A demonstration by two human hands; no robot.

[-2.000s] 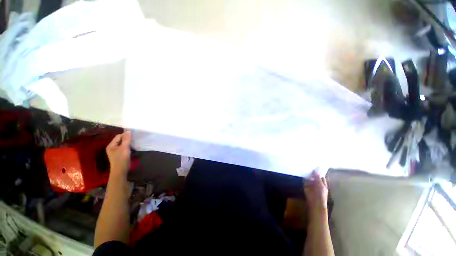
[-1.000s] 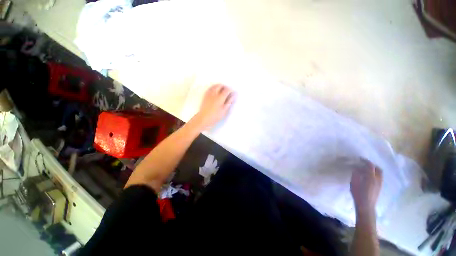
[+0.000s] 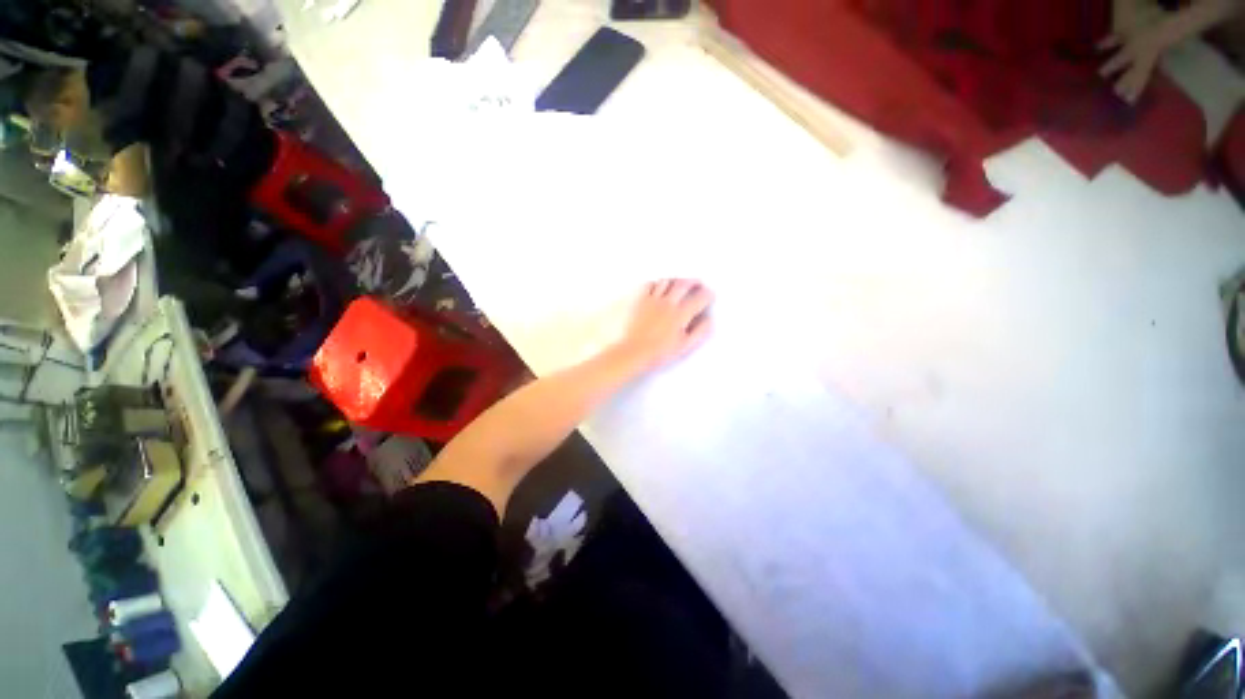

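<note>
The thin white fabric [image 3: 847, 533] lies along the near edge of the pale table, bluish toward the lower right and washed out by glare toward the upper left. My left hand [image 3: 669, 322] rests on the white surface near the fabric's left part, fingers slightly bent; whether it pinches the cloth cannot be told. My right hand is not clearly visible; only a dark blurred patch shows at the bottom edge of the picture.
A black phone-like rectangle [image 3: 591, 70], a wooden ruler [image 3: 781, 96] and dark red cloth [image 3: 928, 82] lie farther up the table. Another person's hand [image 3: 1144, 52] is at the cloth. The iron's tip [image 3: 1210, 664] shows lower right. A red stool [image 3: 396, 366] stands left.
The view has swung left and up the table, bringing the red cloth, ruler and black rectangle into view. My left hand stays down on the white surface. My right hand has left clear view.
</note>
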